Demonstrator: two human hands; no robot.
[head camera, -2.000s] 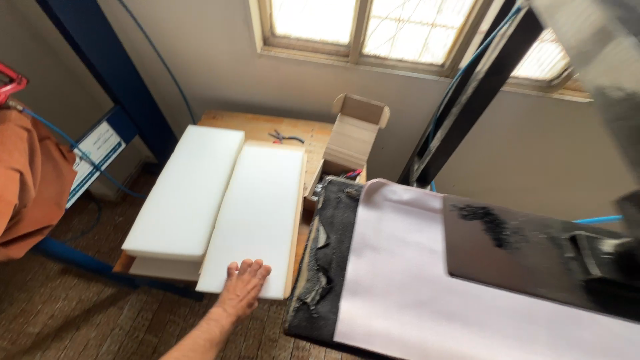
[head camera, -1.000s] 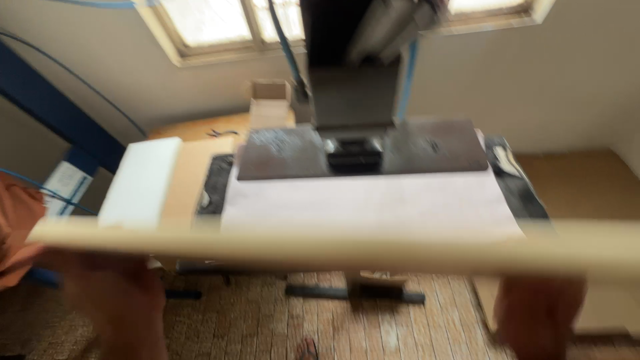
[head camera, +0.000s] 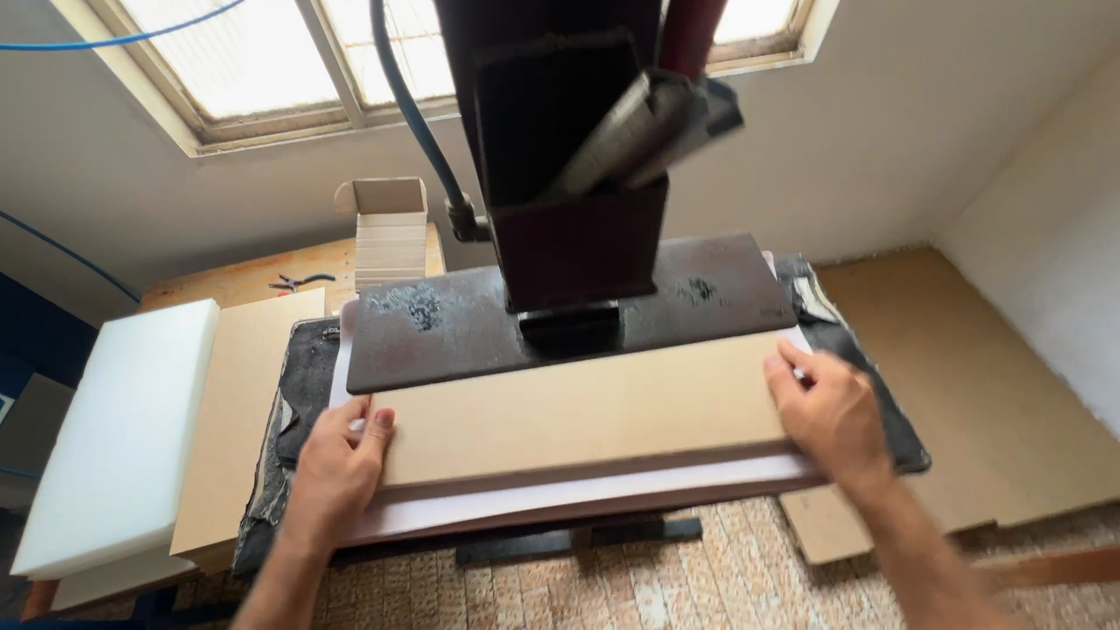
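My left hand (head camera: pixel 346 459) grips the left end of a long tan board (head camera: pixel 577 416), and my right hand (head camera: pixel 827 407) grips its right end. The board looks like fibreboard and lies level above a pale pinkish sheet (head camera: pixel 612 490) on the press bed. Its far edge is against or just in front of a dark metal press plate (head camera: pixel 437 328). Worn black padding (head camera: pixel 306 376) shows at the bed's left side. Whether the board rests on the sheet or is held just over it, I cannot tell.
Left of the press are a white foam block (head camera: pixel 122 429) and stacked tan boards (head camera: pixel 249 402). Behind them, pliers (head camera: pixel 302 282) and an open cardboard box (head camera: pixel 389 236) sit on a wooden table (head camera: pixel 210 284). The press column (head camera: pixel 573 201) stands centrally; large brown sheets (head camera: pixel 962 376) lie right.
My left hand, or one of my hands, lay on the white piece beside the press earlier; now both hold the tan board. The board has moved down over the press bed. The view has swung right.
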